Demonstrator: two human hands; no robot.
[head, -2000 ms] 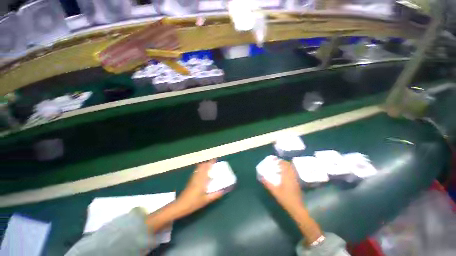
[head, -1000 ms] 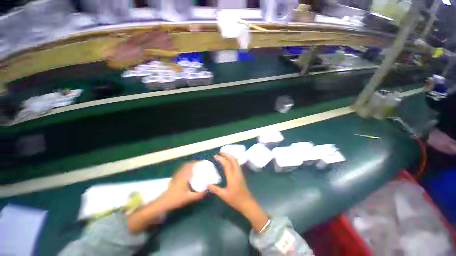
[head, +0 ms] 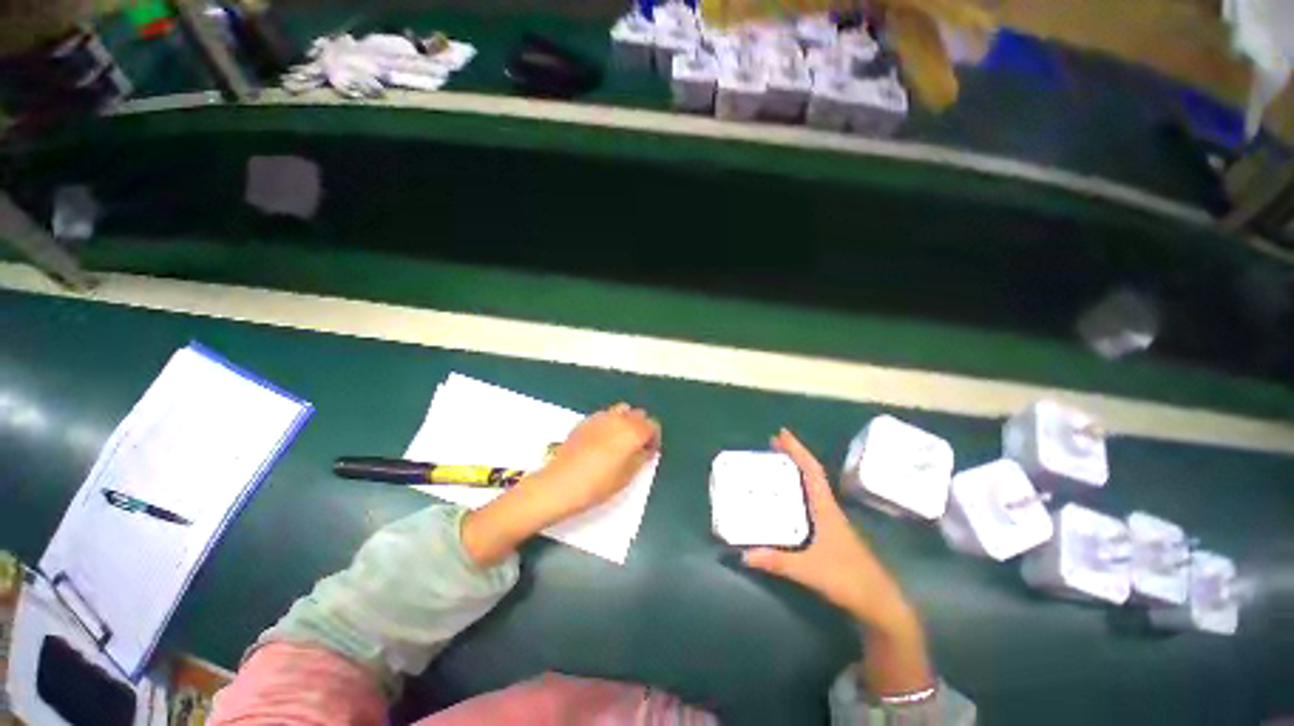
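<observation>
My right hand (head: 837,553) holds a white plug adapter (head: 759,499) above the green bench, thumb on its near edge and fingers on its far side. A plain face with no prongs shows. My left hand (head: 603,457) is curled over white paper (head: 451,414), beside a yellow-shafted tool with a black handle (head: 383,470). The tool's far end passes under my left wrist, and what the fingers hold is hidden. Several white adapters (head: 998,511) stand in a cluster to the right, some with prongs showing.
A clipboard (head: 178,468) with a pen (head: 146,506) lies at left, above a black phone (head: 85,684). The cream edge strip (head: 681,353) borders the dark conveyor (head: 639,213), which carries spaced adapters (head: 284,186). Across it are an adapter batch (head: 788,88) and white gloves or cloth (head: 372,64).
The view has turned down and left. My left hand has let go of the adapter and moved onto the paper by the tool. My right hand now holds an adapter alone.
</observation>
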